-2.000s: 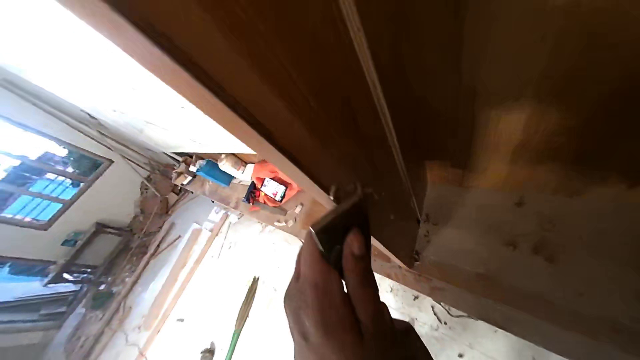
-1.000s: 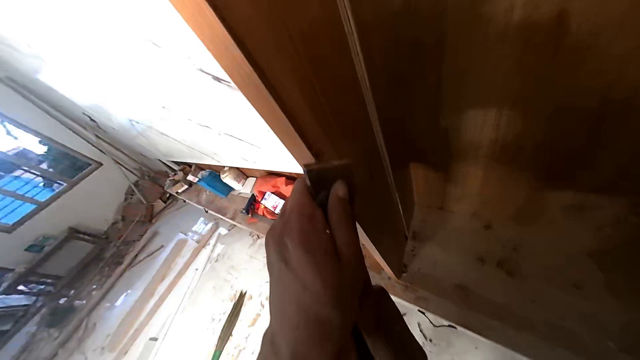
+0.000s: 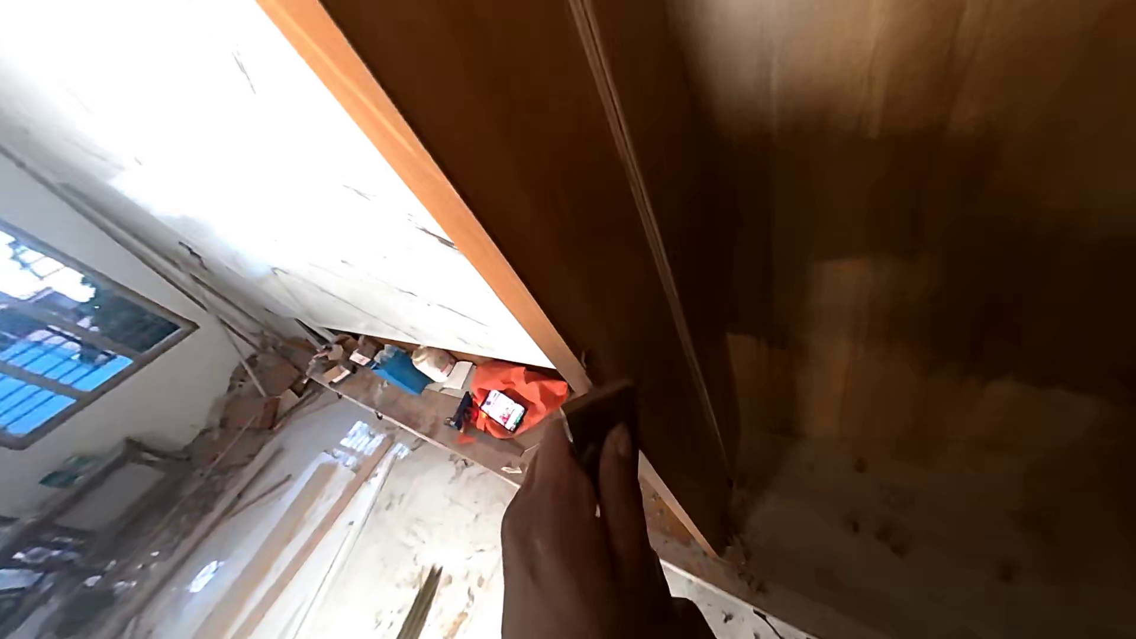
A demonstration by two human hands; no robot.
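My right hand [image 3: 577, 532] reaches up from the bottom centre, its fingers closed on a small dark flat block [image 3: 603, 413]. The block's face and exact kind are too dark to tell. It lies at the light wooden edge strip [image 3: 444, 200] of a brown wooden panel [image 3: 532, 177], near the strip's lower part, and seems to touch it. A pale narrow groove or strip [image 3: 639, 186] runs down the panel to the right of the block. My left hand is not in view.
Behind the panel edge, a low wooden ledge [image 3: 399, 413] bears an orange cloth [image 3: 532, 390], a phone [image 3: 503, 410], a blue box [image 3: 401, 368] and wood offcuts. Long boards [image 3: 293, 541] lie on the floor at lower left, below a barred window [image 3: 62, 346]. A broom-like bundle [image 3: 420, 603] shows at the bottom.
My right hand keeps hold of the block and has shifted along the panel's edge strip. The view has tilted and moved somewhat.
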